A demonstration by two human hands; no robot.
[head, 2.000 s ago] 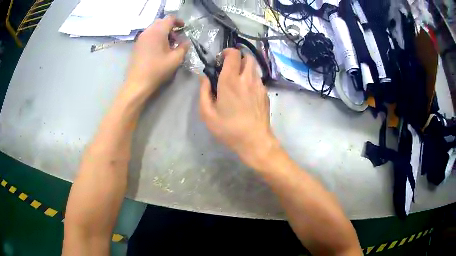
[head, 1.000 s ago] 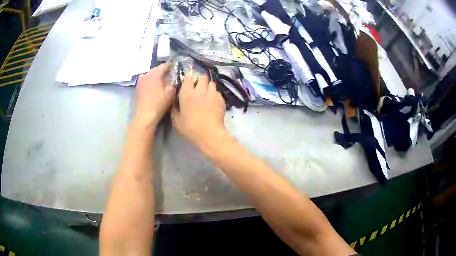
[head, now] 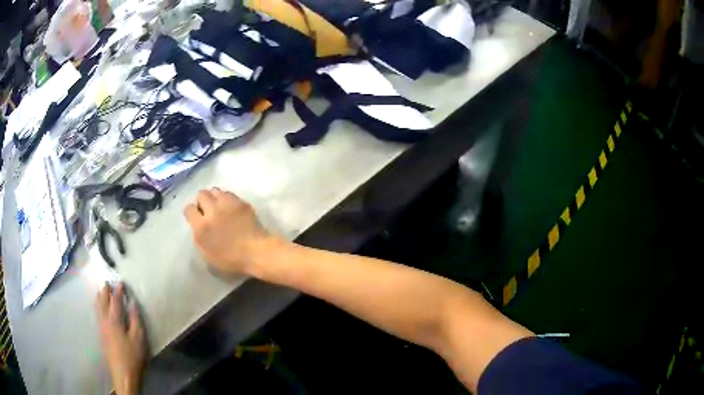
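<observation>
The pliers (head: 118,245) lie on the table with their black curved handles spread, just beyond my left hand. My left hand (head: 122,332) is low on the table at the lower left, fingertips by a pale, shiny patch that may be a clear bag. My right hand (head: 222,231) rests near the table's front edge with curled fingers. Neither hand holds the pliers; whether a tiny piece is in either hand's fingers cannot be seen. The shears (head: 140,200) lie beside the pliers, black looped handles towards my right hand.
Papers (head: 38,224) lie at the left. Black cord (head: 184,133) and a white tape roll (head: 235,123) lie beyond the shears. Navy and white fabric (head: 370,96) is heaped at the back, with a mustard piece (head: 305,27). Striped floor tape (head: 567,214) runs at the right.
The view has swung to the right. The pliers, earlier in my right hand, now lie on the table. My hands have moved apart, the right one towards the table's front edge.
</observation>
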